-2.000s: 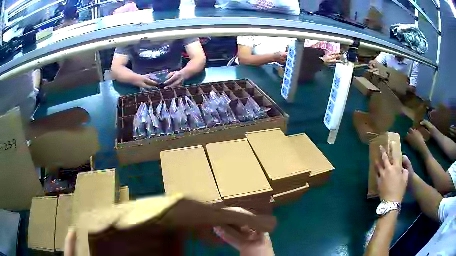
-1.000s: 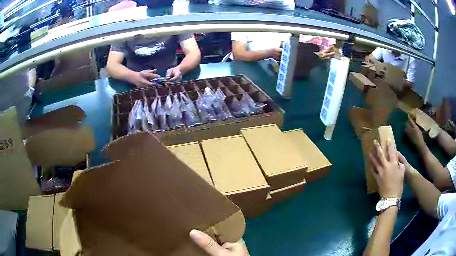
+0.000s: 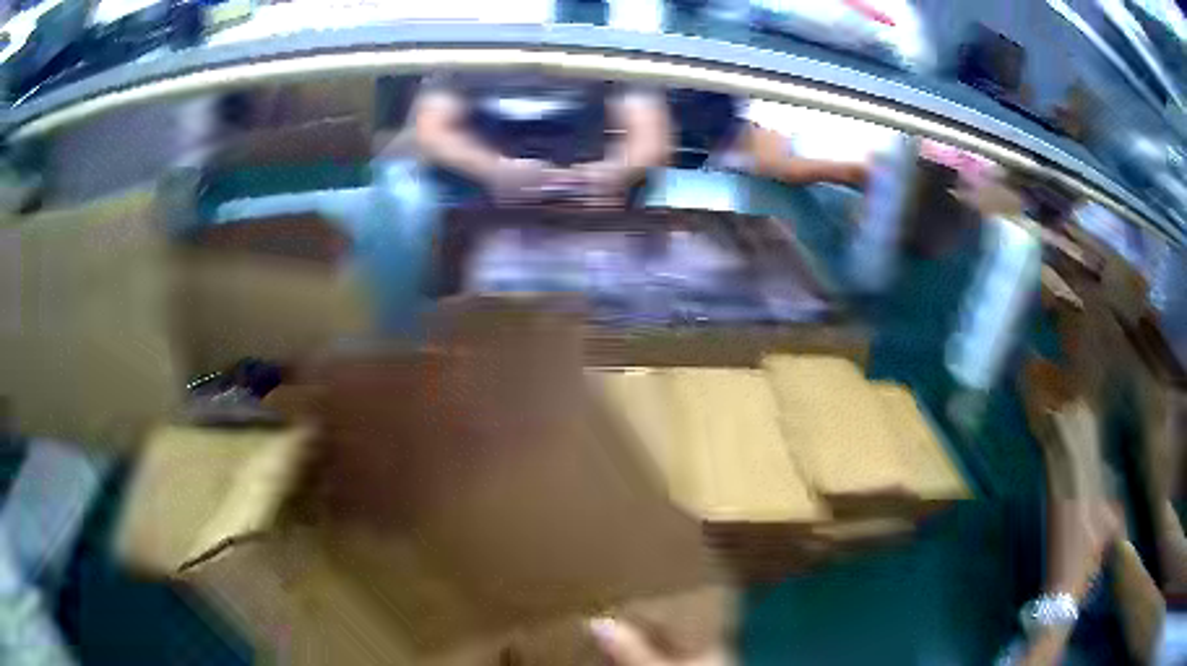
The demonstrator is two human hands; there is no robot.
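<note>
The picture is blurred. A brown mailer box (image 3: 508, 481) stands close in front of me at the lower middle, its wide lid raised and its lower part cut off by the bottom edge. My right hand (image 3: 635, 645) is at its lower right corner, mostly cut off by the bottom edge, with fingertips on the cardboard. My left hand is not in view. Finished mailer boxes (image 3: 745, 442) stand side by side just beyond and to the right of the open box. Another tan box group (image 3: 208, 488) is at the left.
A divided carton with bagged items (image 3: 651, 273) lies across the table. A person opposite has both hands together behind it. Neighbours' arms, one with a watch (image 3: 1049, 612), are at the right. A cardboard panel (image 3: 85, 319) stands at the left. A rail (image 3: 573, 59) crosses overhead.
The view has swung left, so the scene sits further right and is blurred. The box lid, tilted across the left before, now stands more upright near the middle. My right hand stays at its right corner.
</note>
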